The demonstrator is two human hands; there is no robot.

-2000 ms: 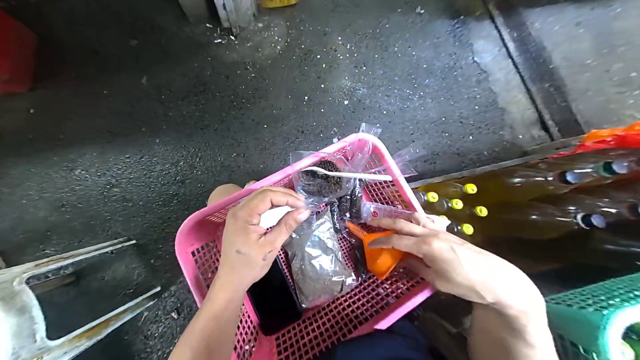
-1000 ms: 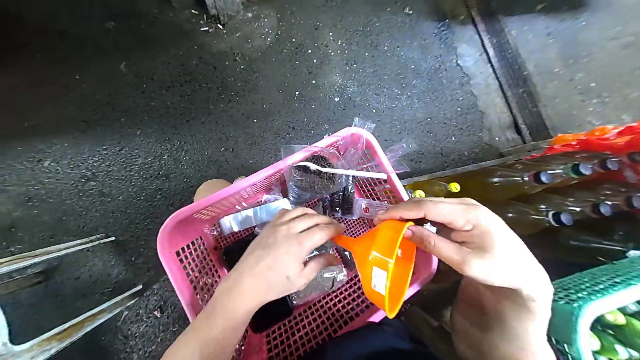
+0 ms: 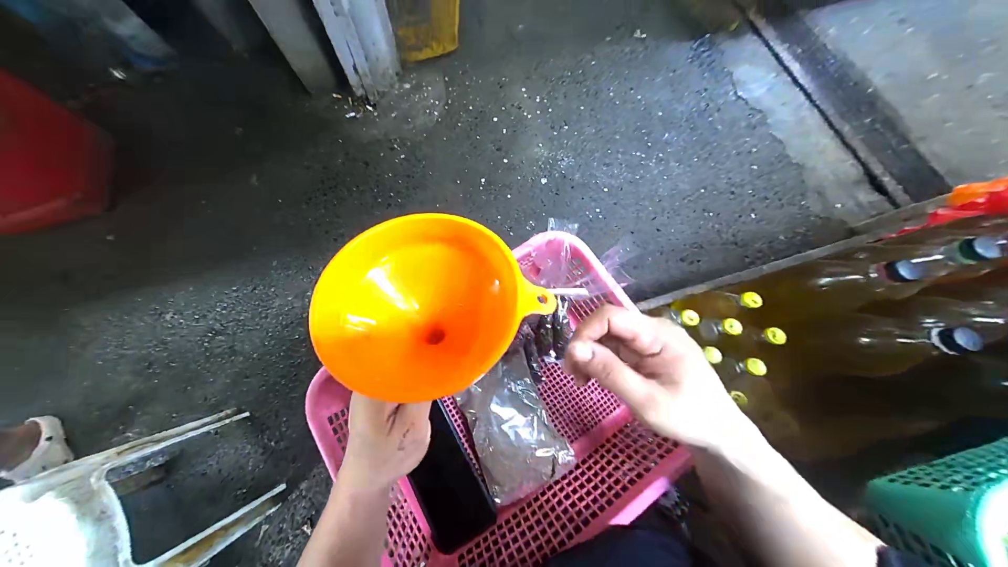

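Observation:
An orange plastic funnel (image 3: 417, 307) is held up over the left part of a pink plastic basket (image 3: 630, 504), its wide mouth facing me. My left hand (image 3: 390, 437) is beneath it, gripping it from below; the fingers are mostly hidden behind the cone. To the right of the funnel's hanging tab is my right hand (image 3: 650, 370), fingers curled, holding nothing that I can see. Inside the basket lie a clear plastic bag (image 3: 520, 441), a black smartphone (image 3: 449, 488) and small packets of dark contents. A white handle end (image 3: 568, 291) shows beside the funnel tab.
Several yellow-capped bottles (image 3: 731, 326) stand right of the basket, with larger dark-capped bottles (image 3: 929, 339) beyond. A green plastic basket (image 3: 937, 488) is at lower right. A white plastic chair (image 3: 94, 488) is at lower left, a red object (image 3: 47, 157) at upper left. Wet floor lies ahead.
My left hand has lifted the funnel from the basket and turned its mouth toward me. My right hand, on the funnel's rim a second ago, has let go.

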